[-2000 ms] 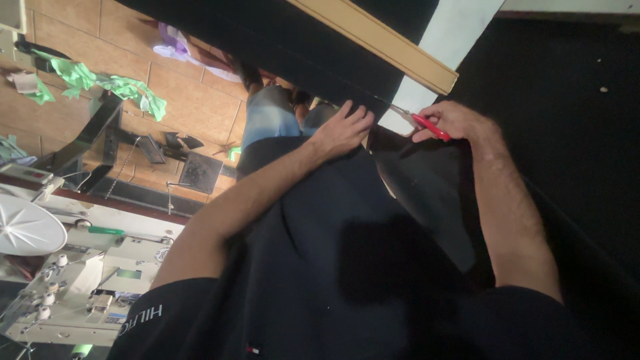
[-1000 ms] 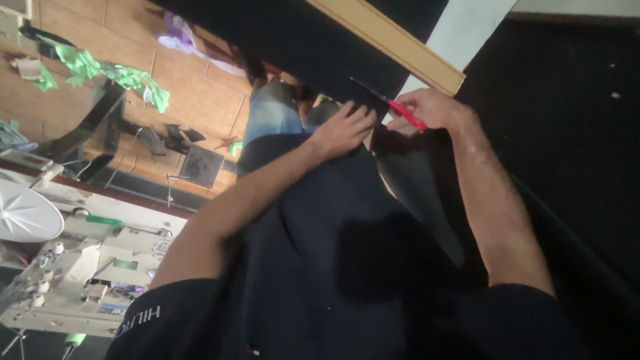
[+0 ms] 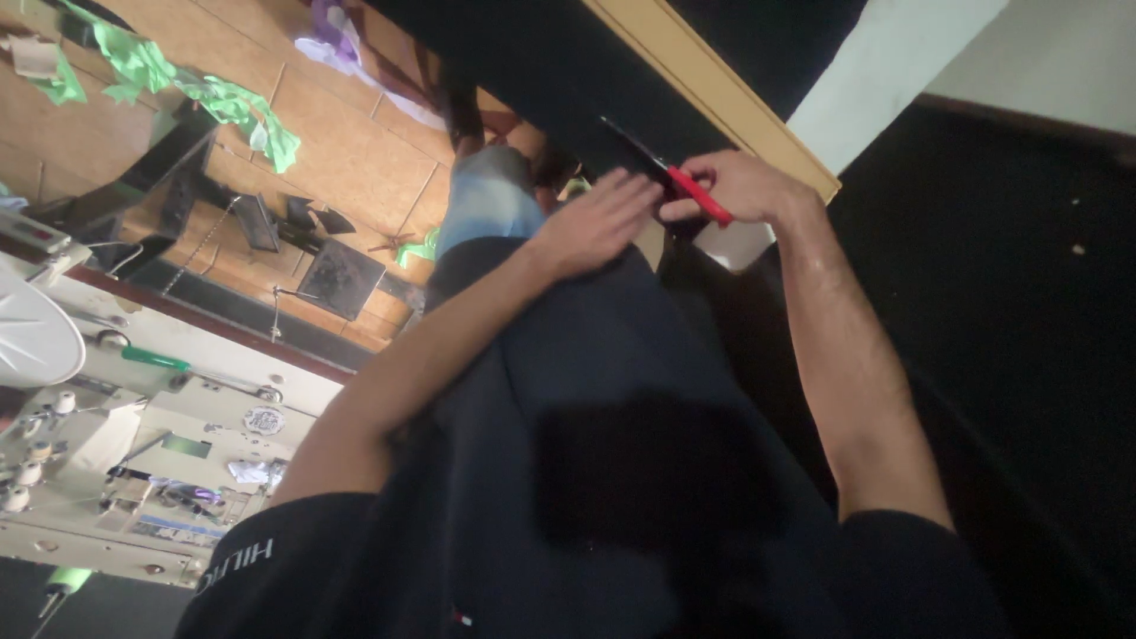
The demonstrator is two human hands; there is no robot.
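Note:
My right hand (image 3: pixel 741 188) grips red-handled scissors (image 3: pixel 698 195), whose dark, narrow blades point up and left over black fabric (image 3: pixel 568 80). Palm down, my left hand (image 3: pixel 599 222) lies at the fabric's lower edge, just left of the scissors, fingers stretched toward them; whether it pinches the fabric cannot be told. A long tan wooden strip (image 3: pixel 719 80) rests slantwise on the black fabric, above my right hand. Whether the blades are parted is unclear.
An industrial sewing machine (image 3: pixel 177 444) with thread spools stands at the lower left, near a white round disc (image 3: pixel 35 328). Green scraps (image 3: pixel 222 102), a purple-white cloth (image 3: pixel 333 35) and a pedal plate (image 3: pixel 342 277) are on or near the tiled floor. A white strip (image 3: pixel 887 80) lies beyond the wood.
The scissors and my right hand have moved left, closer to my left hand. The blades, near the white strip two seconds ago, now lie over the black fabric.

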